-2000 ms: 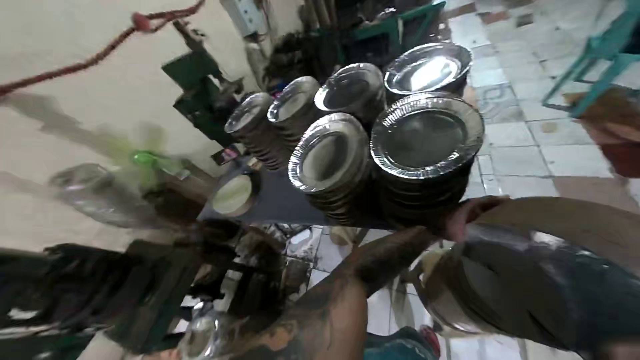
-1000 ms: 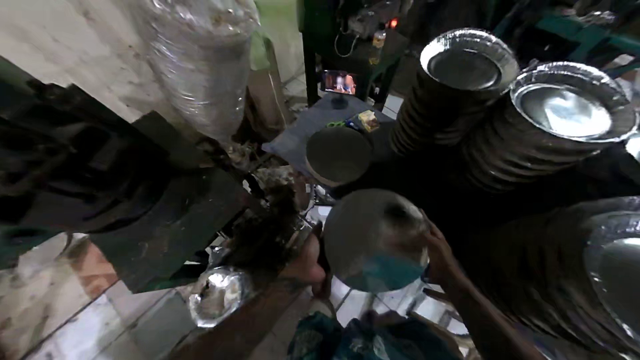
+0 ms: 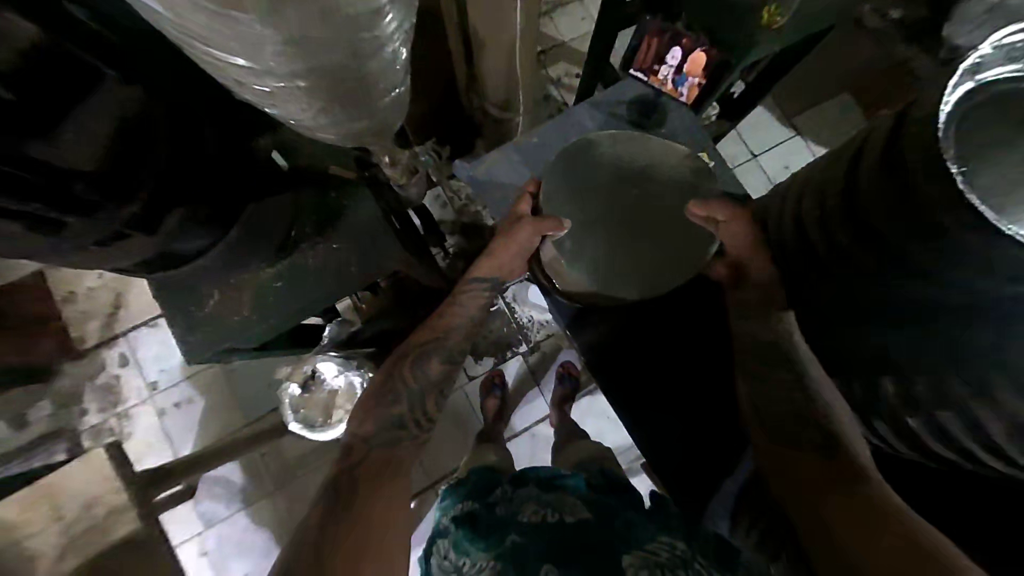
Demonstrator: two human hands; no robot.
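A stack of flat round metal discs (image 3: 628, 216) is between my two hands, over the end of a dark table (image 3: 512, 164). My left hand (image 3: 524, 236) grips its left edge, thumb on the top disc. On the right edge, my right hand (image 3: 740, 240) holds it with thumb above and the fingers partly hidden. Right of my right hand stand tall stacks of crimped foil pans (image 3: 992, 152), in deep shadow at their sides.
A dark machine with a metal plate (image 3: 280, 272) is at left, below a plastic-wrapped bundle (image 3: 320, 64). A lit phone screen (image 3: 672, 60) stands beyond the discs. Crumpled foil (image 3: 324, 396) lies low left, near a wooden stool (image 3: 72, 520).
Both hands have moved the discs forward from near my body to the table's end, where a round stack lay one second ago. The view has shifted strongly.
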